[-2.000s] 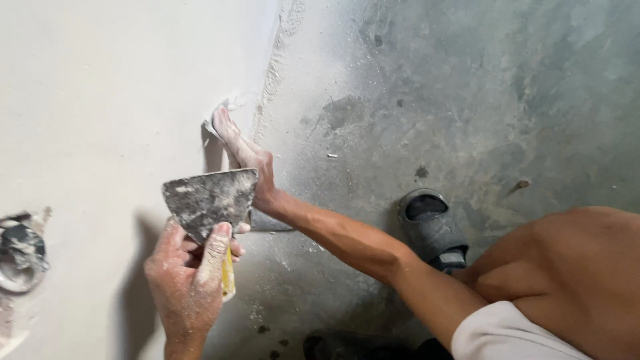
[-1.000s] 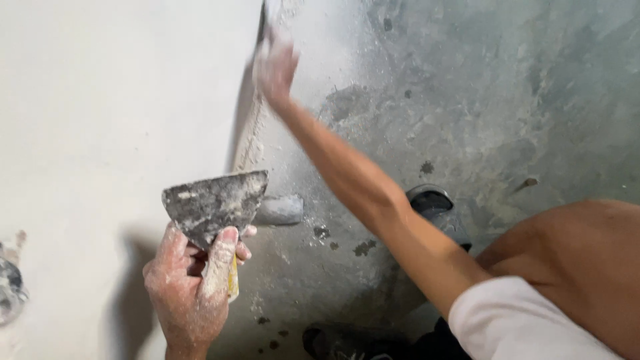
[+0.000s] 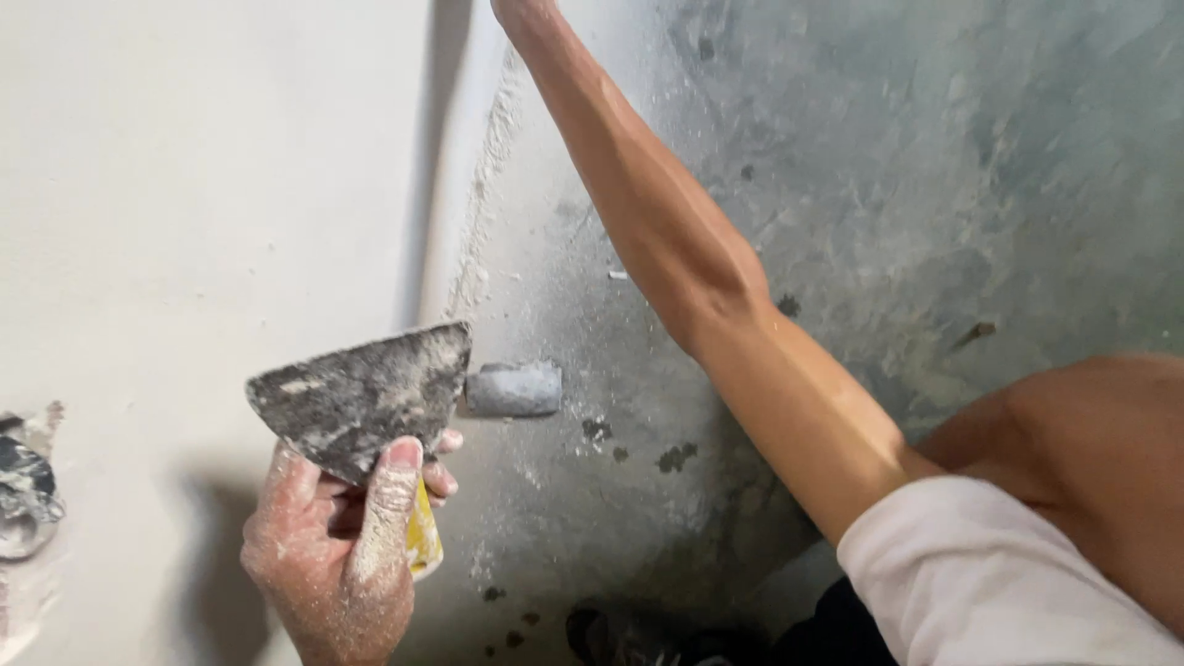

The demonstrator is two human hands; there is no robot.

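Observation:
My left hand, coated in white dust, grips a putty knife with a dark, crusted metal blade and a yellow handle. The blade faces up, in front of the white wall, with the thumb on its lower part. My right arm reaches up along the foot of the wall. Its hand lies past the top edge of the view, so the fingers and anything in them are hidden. White dust and crumbs line the joint between wall and floor.
A short grey pipe-like piece is at the wall's foot, right of the blade. A dark round fitting sits in the wall at far left. The grey concrete floor has dark spots. A dark shoe shows at the bottom.
My right hand has moved up along the wall's foot and out of view. The grey piece, mostly hidden two seconds ago, now shows. My left hand still holds the putty knife.

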